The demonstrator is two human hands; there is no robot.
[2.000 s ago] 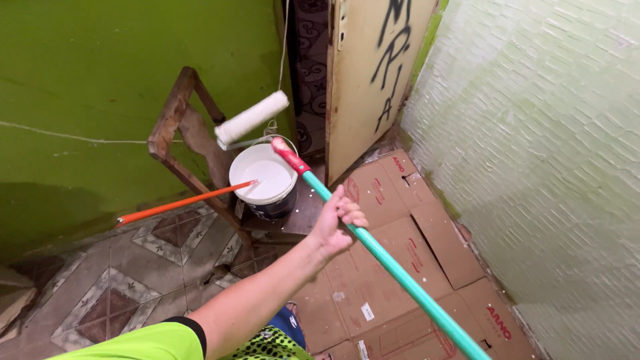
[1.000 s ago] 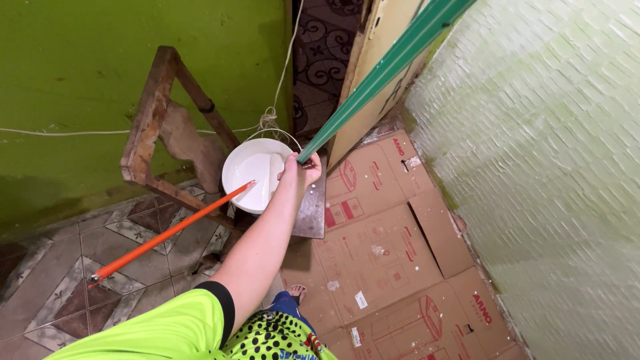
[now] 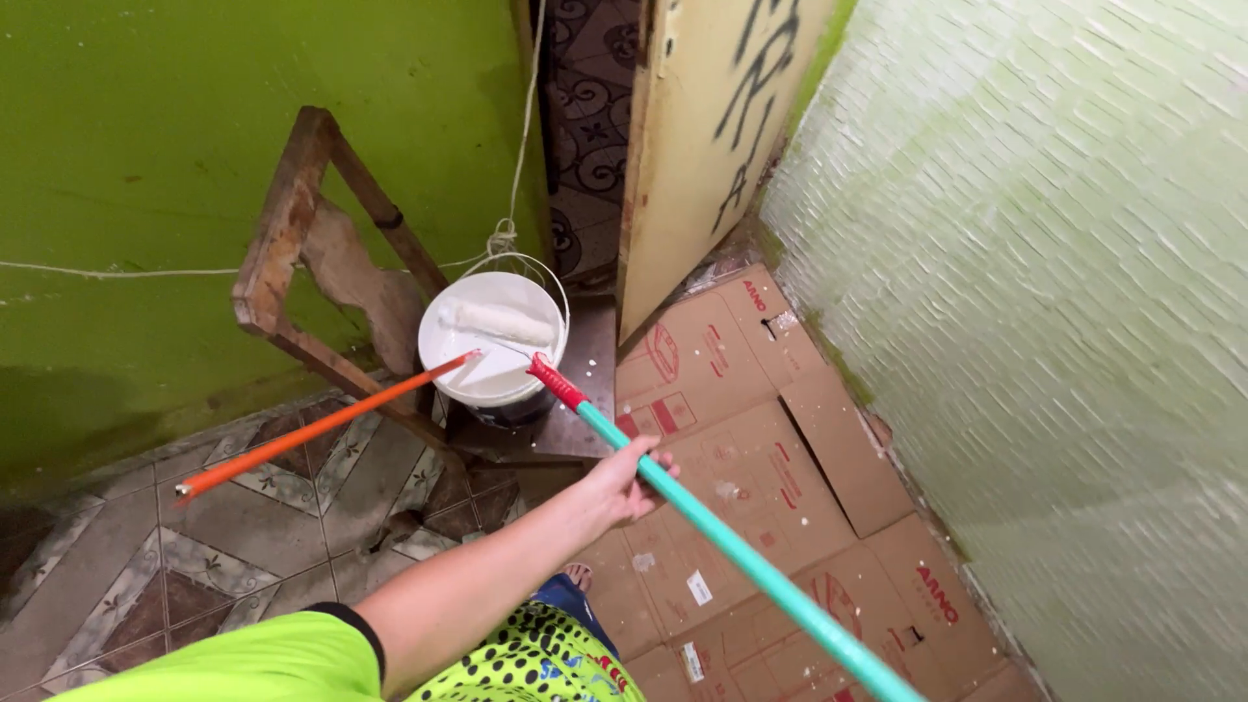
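My left hand (image 3: 632, 482) is closed around the turquoise extension pole (image 3: 746, 565), below its red threaded grip. At the pole's upper end, a white paint roller (image 3: 497, 322) lies inside the white plastic bucket (image 3: 425, 341), over white paint. An orange stick (image 3: 322, 426) rests across the bucket's rim with one end in the paint. The bucket stands on the seat of an old wooden chair (image 3: 263, 263). My right hand is not in view, and the pole's lower end runs out of the frame.
Flattened cardboard (image 3: 721, 468) covers floor tiles at the right, beside a textured wall (image 3: 1033, 244) with white paint over green. A cream door (image 3: 702, 127) with black markings stands ajar behind the chair. A cord (image 3: 526, 127) hangs by the green wall (image 3: 175, 127).
Two seconds ago the roller was above the bucket's rim; now it is inside. The pole, which pointed to the upper right one second ago, now runs to the lower right, with my left hand farther from the bucket.
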